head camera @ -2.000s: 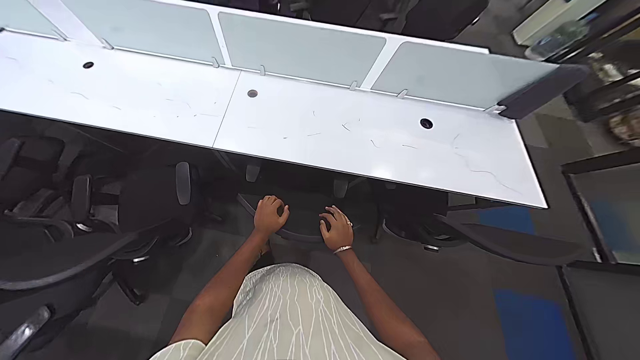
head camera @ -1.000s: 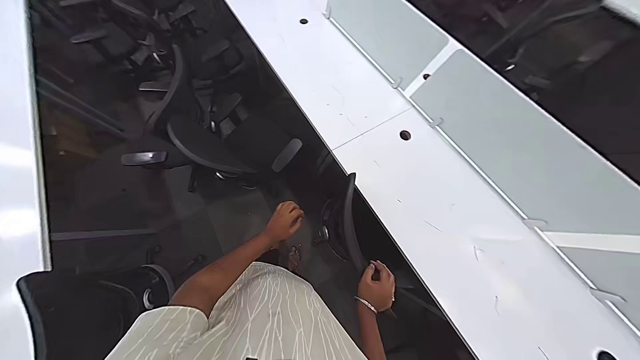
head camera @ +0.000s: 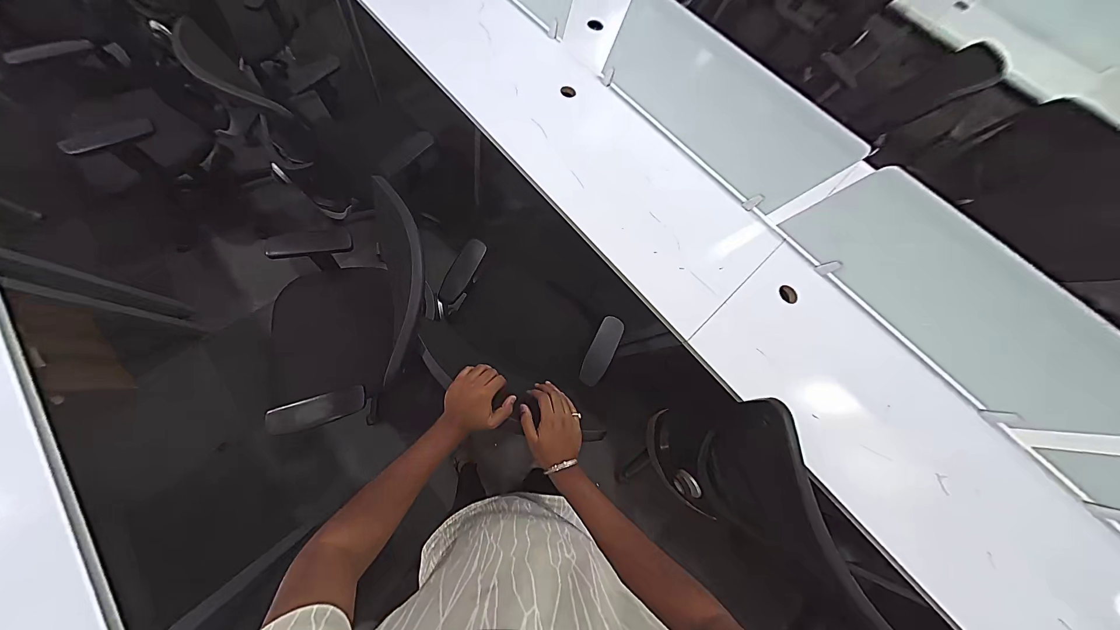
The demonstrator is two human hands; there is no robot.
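Note:
Both my hands are on the top edge of a black office chair's backrest, close together at the lower middle. My left hand curls over it with the thumb toward the right. My right hand, with a ring and a bracelet, grips it just beside the left. Beyond my hands are the chair's dark seat and its two armrests, the right one near the desk. My hands and the dark surroundings partly hide the backrest.
A long white desk with frosted divider panels runs diagonally on the right. Another black chair stands against it, lower right. A chair with armrests stands close on the left, several more behind it. A white desk edge borders the far left.
The view has turned strongly. One second ago my hands were apart, the right one at a chair's backrest; now both are close together on a backrest.

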